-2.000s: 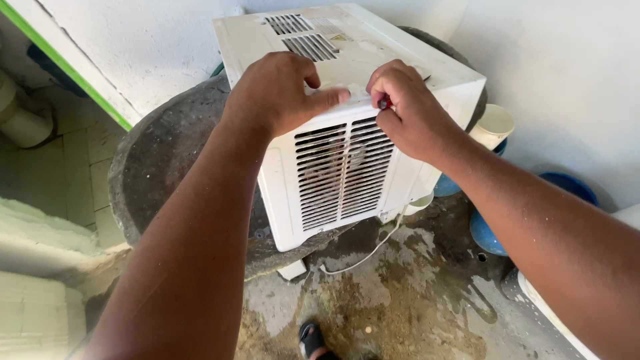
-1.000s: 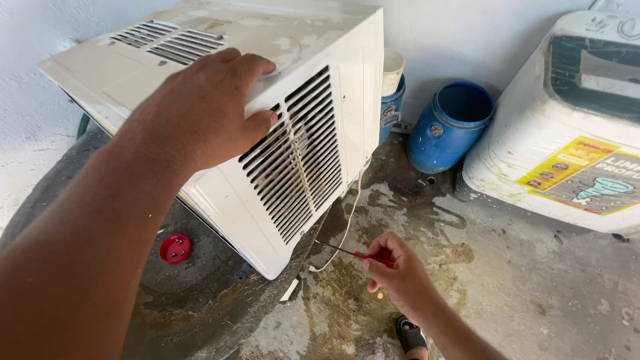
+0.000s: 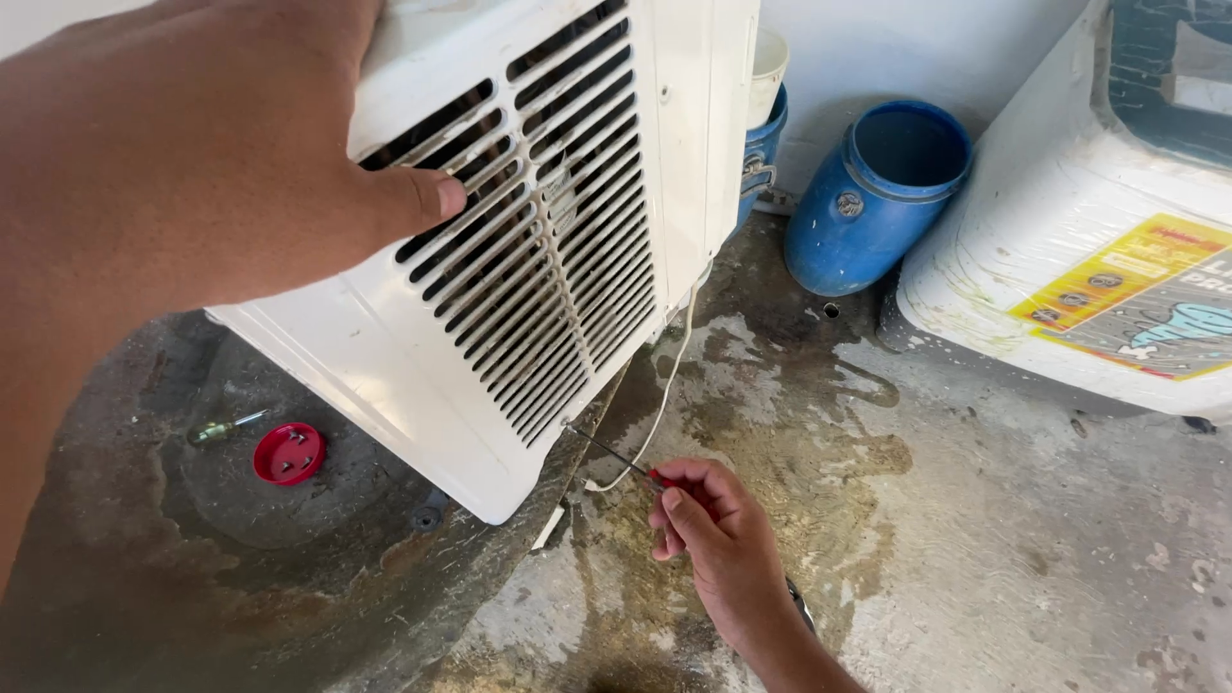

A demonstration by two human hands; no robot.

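Note:
The white louvred metal casing of an air conditioner stands tilted on a dark stone-like slab. My left hand rests against its upper part, the thumb over the vent slots and the other fingers out of view. Low on the right, my right hand grips the red handle of a screwdriver. The thin dark shaft points up and left, its tip at a screw spot on the casing's lower edge by the slots. On the slab lie a red round lid with several screws and a second screwdriver with a clear handle.
A white cord hangs from the casing to the wet concrete floor. Behind stand a blue plastic drum and another blue container with a white bucket. A white plastic-bodied appliance is at right.
My right hand has moved from the casing's upper edge down to its lower edge with the screwdriver. My left hand stays on the upper part. The view has shifted right and closer.

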